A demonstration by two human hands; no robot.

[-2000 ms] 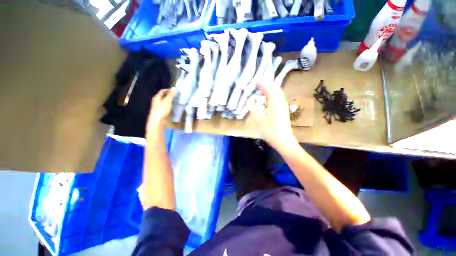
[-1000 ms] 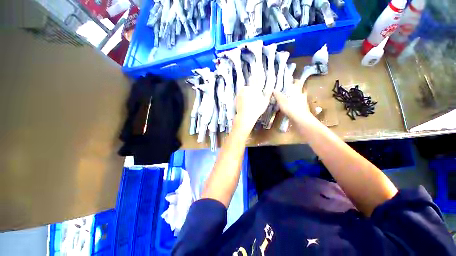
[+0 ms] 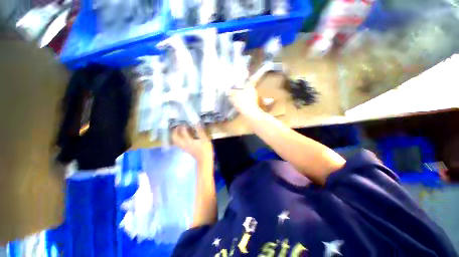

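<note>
The view is blurred. Pale plastic handles lie side by side in a dense row on the brown-covered table. My left hand is at the near ends of the handles, by the table's front edge, fingers towards them. My right hand is at the right side of the row, touching or very near the handles. Blur hides whether either hand grips one. A pile of black loops lies to the right. A small white knob is on the brown pad beside my right hand.
Blue crates with more handles stand behind the row. A black cloth lies left. A red and white bottle is at the back right. Below the table edge is a blue crate with a whitish liner. A blue stool stands right.
The camera view has swung, so the scene sits further left. My left hand has moved from the middle of the row to its near edge. My right hand stays at the row's right side.
</note>
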